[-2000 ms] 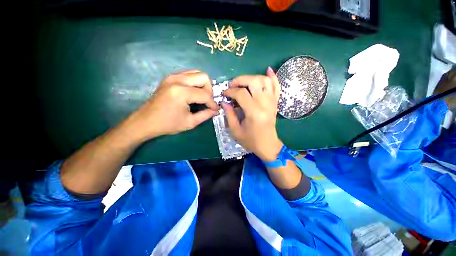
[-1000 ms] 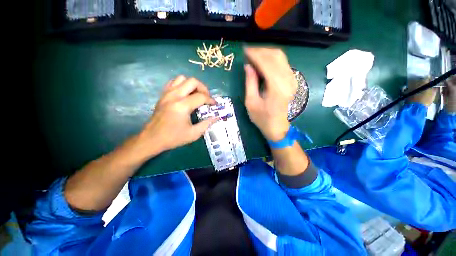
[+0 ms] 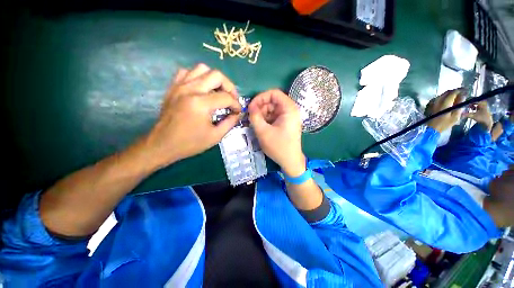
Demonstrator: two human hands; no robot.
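Note:
A silver phone mid-frame [image 3: 243, 156] lies on the green bench mat near its front edge, its top end partly covered by my hands. My left hand [image 3: 194, 112] is at the top left of the frame, thumb and fingertips pinched at its top end. My right hand [image 3: 277, 126] is at the top right, fingers curled, thumb and fingertip close to the left fingertips. A small blue and dark part [image 3: 244, 108] shows between the fingertips. It is too small to tell which hand holds it. My right wrist wears a light-blue strap.
A round dish of screws [image 3: 319, 99] is right of my right hand. Pale-yellow strips [image 3: 236, 43] lie above the work. A black tray [image 3: 338, 29] is at the back, with an orange screwdriver [image 3: 308, 5] over it. White paper [image 3: 381, 84], a clear bag [image 3: 395, 125], a black cable and other workers are at right.
My right hand was raised beside the dish a second ago and is now back at the frame's top end, by my left fingertips. The whole view has shifted.

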